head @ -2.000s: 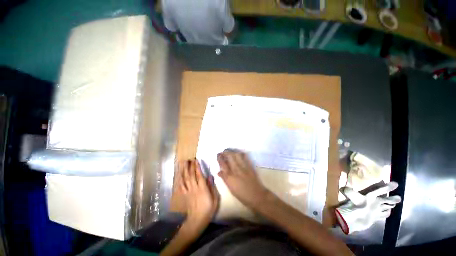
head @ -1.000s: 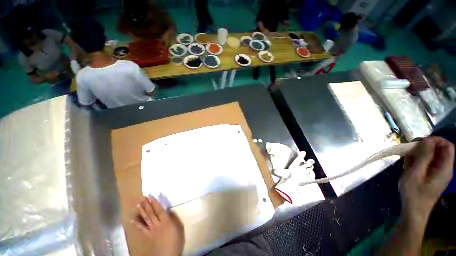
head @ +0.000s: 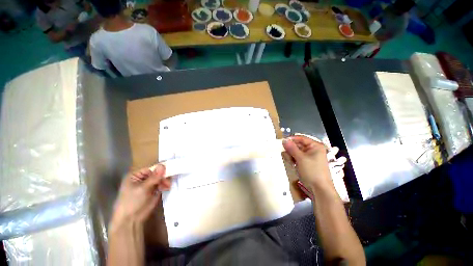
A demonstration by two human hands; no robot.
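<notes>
My left hand (head: 145, 195) and my right hand (head: 308, 161) are bare. They pinch the two ends of a pale raw silicone strip (head: 223, 160), stretched above the white carrier sheet (head: 218, 120). Whether the strip touches the sheet cannot be told. A cream raw silicone piece (head: 228, 200) lies on the lower part of the sheet. The sheet lies on a brown cardboard pad (head: 199, 96). A white cotton work glove (head: 338, 174) lies right of the cardboard, partly behind my right hand and forearm.
Plastic-wrapped raw silicone stock (head: 41, 140) stands at the left. A second metal-topped bench (head: 358, 119) at the right, beyond a dark gap, bears a cream slab (head: 407, 104) and wrapped stock. A person in a white shirt (head: 129, 47) is near a wooden table (head: 207, 37) with several bowls.
My right hand has come from the far right to the sheet's right edge with the strip. My left hand has left the sheet and now holds the strip's other end. The view has shifted.
</notes>
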